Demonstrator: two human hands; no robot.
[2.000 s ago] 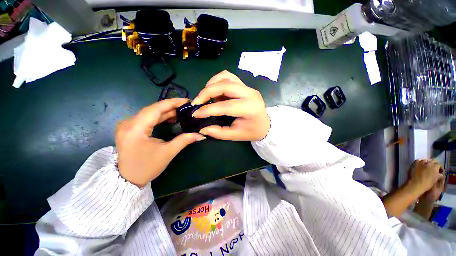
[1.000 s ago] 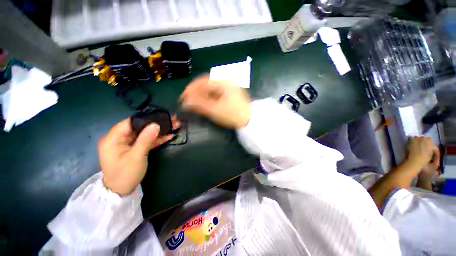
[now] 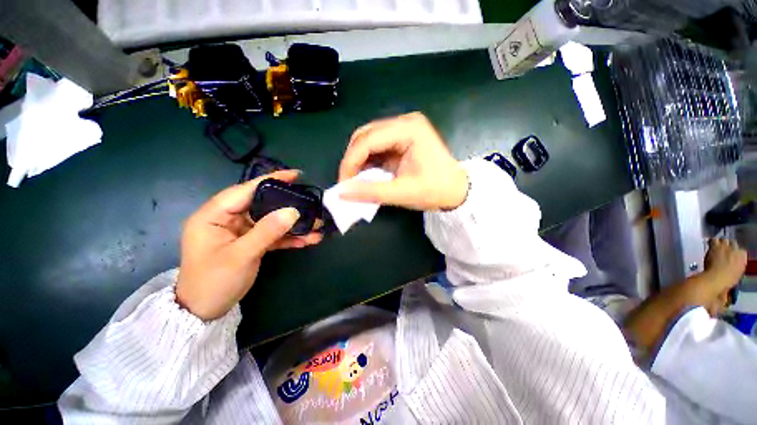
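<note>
My left hand (image 3: 228,241) holds a black rounded-square screen-and-frame unit (image 3: 286,203), with the thumb on its near face and the fingers behind it. My right hand (image 3: 407,166) pinches a crumpled white wiping cloth (image 3: 355,201). The cloth is just right of the unit's right edge; whether it touches is not clear. Behind the unit, an empty black case frame (image 3: 233,138) lies on the mat, with another frame partly hidden by my left hand and the unit.
Two stacks of display modules (image 3: 222,76) (image 3: 313,76) stand at the far edge. A white wipe (image 3: 51,126) lies far left. Two small black frames (image 3: 529,153) lie right, one partly behind my sleeve. A labelled bottle (image 3: 531,41), white strips (image 3: 588,98), clear trays (image 3: 681,116) and another person's hands (image 3: 724,266) are further right.
Both hands worked on the unit two seconds ago. My right hand let go and moved away, and now has the white cloth that lay on the mat. My left hand keeps the unit.
</note>
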